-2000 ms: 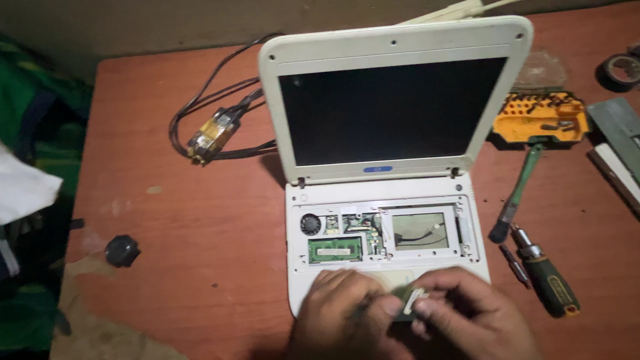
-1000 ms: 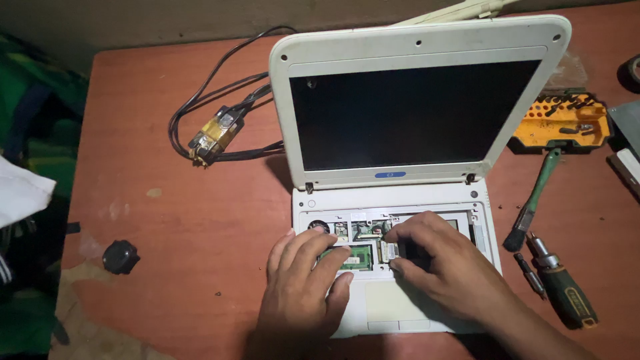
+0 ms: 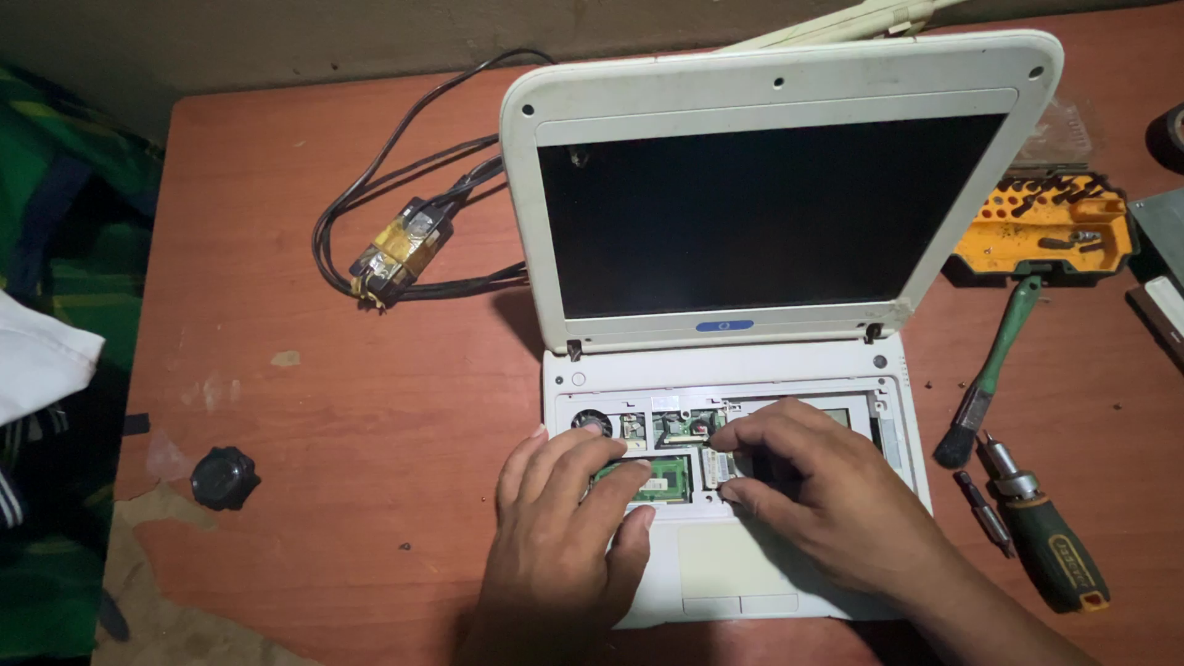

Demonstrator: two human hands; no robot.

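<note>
A white laptop [image 3: 731,370] stands with its lid raised, its dark screen [image 3: 758,217] facing me, and its keyboard area bare to the internals. My left hand [image 3: 578,518] rests on the left of the base, fingers spread beside the green memory module [image 3: 664,481] and the small fan [image 3: 590,423]. With the thumb and forefinger of my right hand [image 3: 814,490] I hold a small labelled card [image 3: 718,468] at the middle opening, right of the memory module. My right palm hides part of the drive bay. The touchpad [image 3: 731,560] shows between my hands.
At the right lie a green-handled brush [image 3: 997,361], a ratchet screwdriver [image 3: 1045,527], a driver bit [image 3: 984,514] and a yellow bit case [image 3: 1050,231]. A taped adapter [image 3: 403,245] with black cables is behind left, a black knob-like piece [image 3: 225,477] far left. Small screws are scattered about.
Two seconds ago both hands were together at the base's front edge around a small piece. Since then my left hand has moved onto the left side and my right hand to the middle opening.
</note>
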